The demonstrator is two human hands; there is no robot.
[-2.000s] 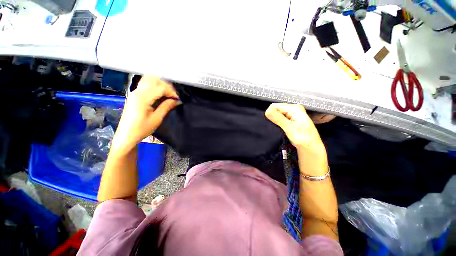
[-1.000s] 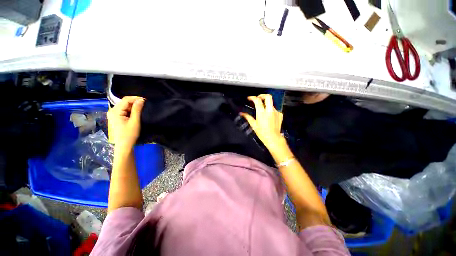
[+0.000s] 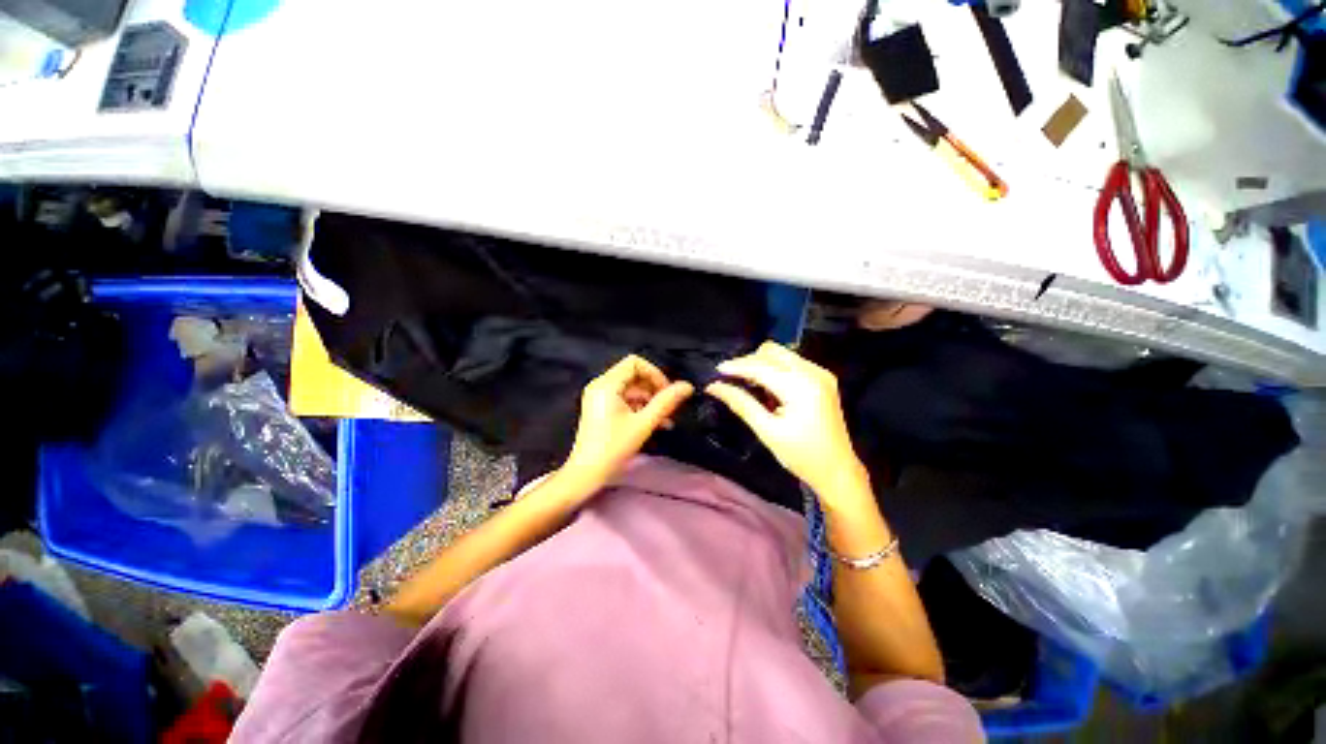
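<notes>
A black garment (image 3: 480,313) lies over my lap, below the table's front edge, and spreads far to the right. My left hand (image 3: 628,417) is over its middle, thumb and fingertips brought together at the cloth. My right hand (image 3: 793,414) is just beside it, thumb and index finger bent toward the same spot. The fingertips of both hands nearly meet. The cloth is dark there, so I cannot tell what is pinched between them.
The white table (image 3: 509,116) holds red-handled scissors (image 3: 1142,218), an orange-yellow-handled tool (image 3: 960,154), black fabric pieces (image 3: 902,63) and a tan card (image 3: 1065,118). A blue bin (image 3: 342,509) stands at left, a yellow board (image 3: 327,371) under the cloth, a clear plastic bag (image 3: 1134,596) at lower right.
My left hand has moved right from the garment's left edge to its middle. My right hand has shifted slightly right and down. The yellow board now shows at left.
</notes>
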